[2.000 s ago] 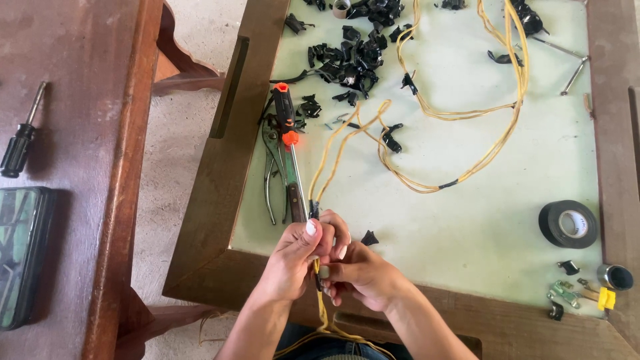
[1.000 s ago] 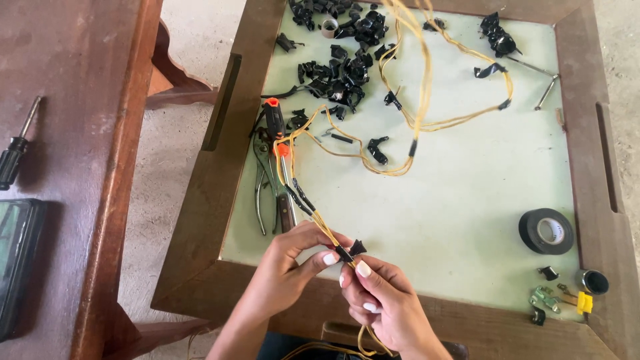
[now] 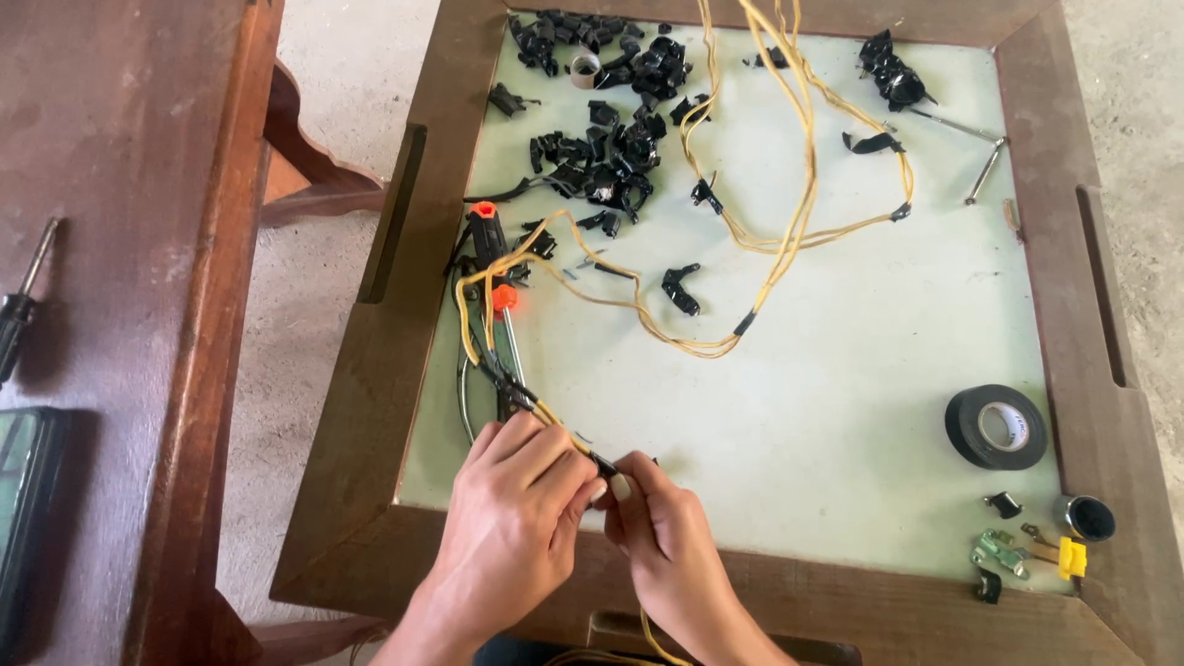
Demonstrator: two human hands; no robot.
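Yellow electrical wires (image 3: 803,176) loop over the pale table panel, wrapped at spots with black tape (image 3: 746,323). Near the front edge, my left hand (image 3: 518,509) pinches the wires beside a black-taped section (image 3: 603,464). Just to its right, my right hand (image 3: 661,532) grips the same section, its fingertips nearly touching the left ones. The wire ends inside my fingers are hidden. Up and left of the hands lie a screwdriver with a black and orange handle (image 3: 487,242) and a partly covered pair of pliers (image 3: 464,388).
Black tape scraps (image 3: 606,153) are piled at the upper left. A roll of black electrical tape (image 3: 996,427) lies right, above a metal cylinder (image 3: 1090,518) and a yellow connector (image 3: 1072,559). A thin metal rod tool (image 3: 986,171) rests upper right. Another screwdriver (image 3: 20,305) lies on the left wooden table.
Both hands have closed in around the taped section, which showed between them a second ago. A small black tape piece seen near the fingers earlier is now mostly hidden.
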